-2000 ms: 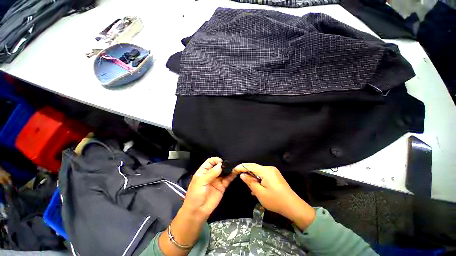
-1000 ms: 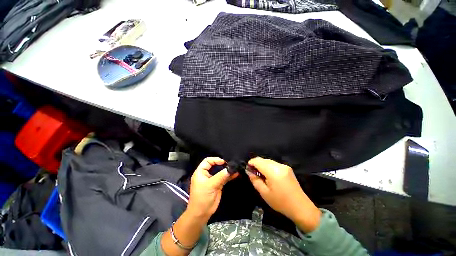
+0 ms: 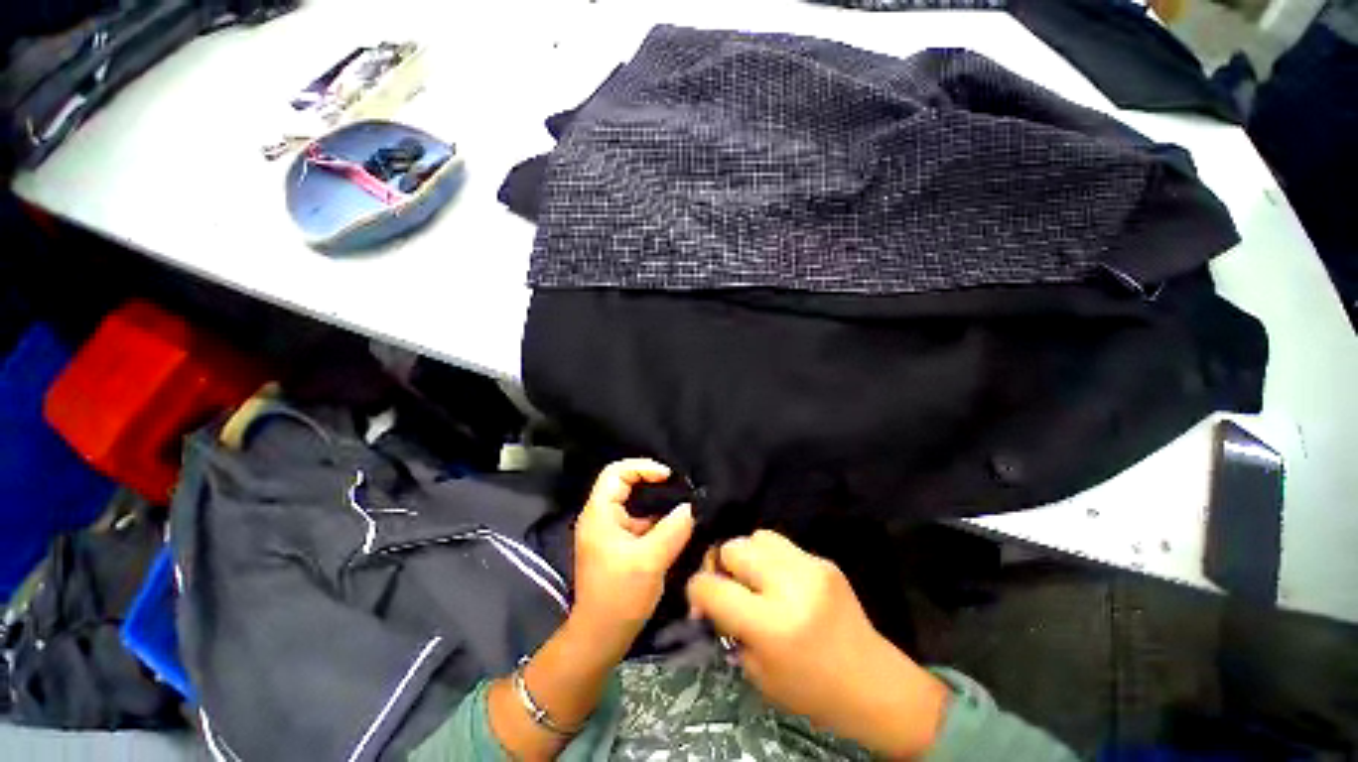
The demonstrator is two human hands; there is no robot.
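A black coat (image 3: 834, 387) lies on the white table, its near edge hanging down toward my lap. A dark checked part (image 3: 834, 194) is folded over it. A dark button (image 3: 1002, 469) shows faintly near the coat's front edge. My left hand (image 3: 632, 543) pinches the black coat edge between thumb and fingers. My right hand (image 3: 767, 596) is just below and right of it, slightly blurred, with fingers curled together. A small dark object shows within its grip, too unclear to name. No needle or thread can be made out.
A blue-grey tray (image 3: 331, 223) holds dark buttons and a pink item at the far left. A smartphone (image 3: 1244, 514) lies at the table's right edge. A dark garment with white piping (image 3: 298, 596) lies at lower left, beside red (image 3: 142, 402) and blue crates.
My right hand has moved down and toward my body, away from the left fingertips. My left hand stays at the coat edge.
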